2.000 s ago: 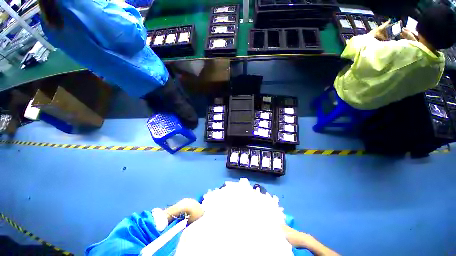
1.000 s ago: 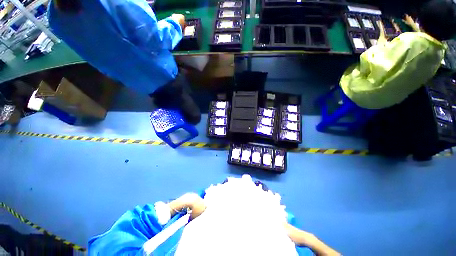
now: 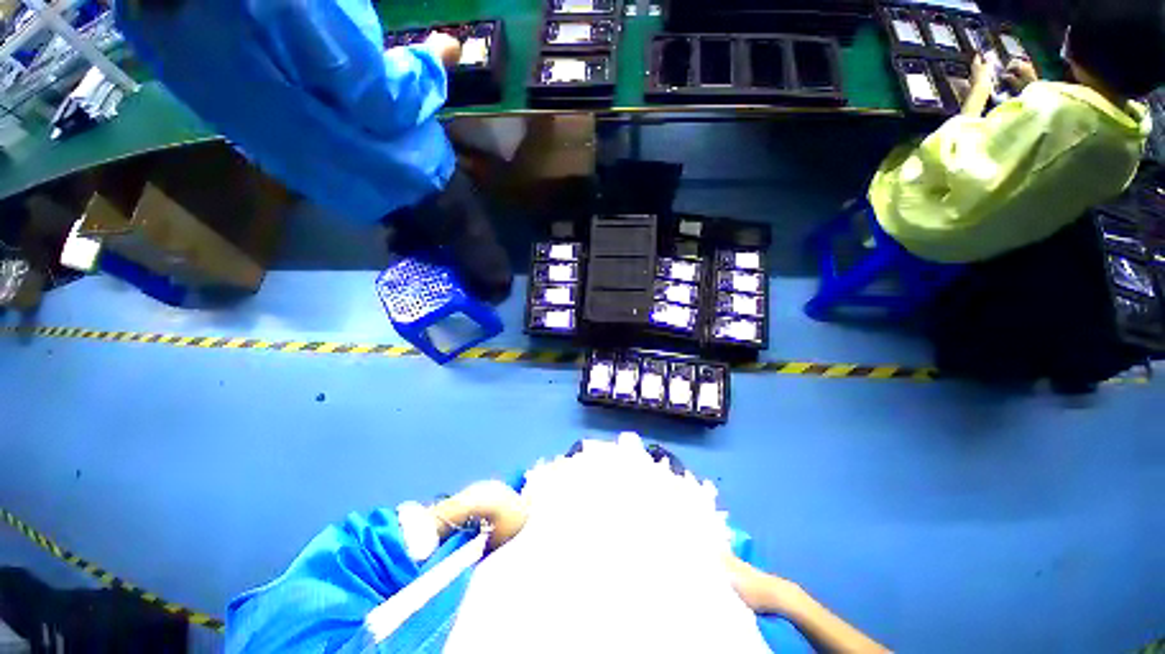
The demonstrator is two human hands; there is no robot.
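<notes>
A large, overexposed white shape with a ruffled edge covers my front at the bottom centre; I cannot tell what it is. My left hand shows at its left edge, with the fingers hidden and a white band at the wrist. I cannot tell if it holds anything. My right forearm shows at lower right, but the hand is hidden behind the white shape. Ahead on the floor lies a black phone tray with white blocks in its five pockets. More trays stand behind it, one with dark bare pockets.
Yellow-black tape crosses the blue floor. A blue stool stands left of the trays, by a person in blue. A person in yellow-green sits at right. The green bench holds trays; an open box is below.
The bench, trays and stool sit slightly higher in the picture than a second ago. The yellow-green person's hands are closer together over the bench trays. My left hand has barely moved.
</notes>
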